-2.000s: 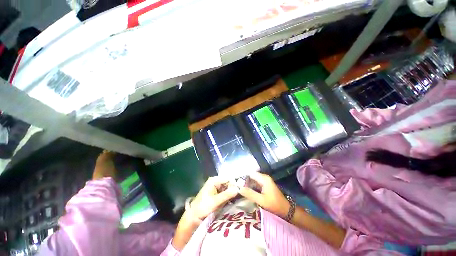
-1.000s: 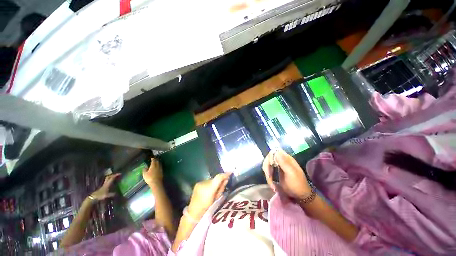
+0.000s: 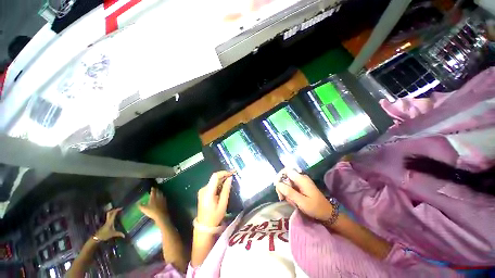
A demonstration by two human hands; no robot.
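Note:
Three glossy black units lie side by side in a dark carrier tray. The left unit, middle unit and right unit all show green areas with white glare. My left hand is at the left unit's lower left edge, fingers bent, with a tiny dark piece at the fingertips. My right hand is by the near edge between the left and middle units, pinching a small dark part. What the small parts are is unclear. A brown-orange strip runs behind the units.
A neighbour's hands hold another green-lit unit at the left. A person in a pink smock is close at the right. A white shelf with crumpled clear plastic is above. Slanting grey posts and clear trays flank the bench.
The left unit's screen has turned from dark to green. My hands, together two seconds ago, are apart; my left hand has moved up to the left unit's side. The neighbour's hands have shifted on their unit.

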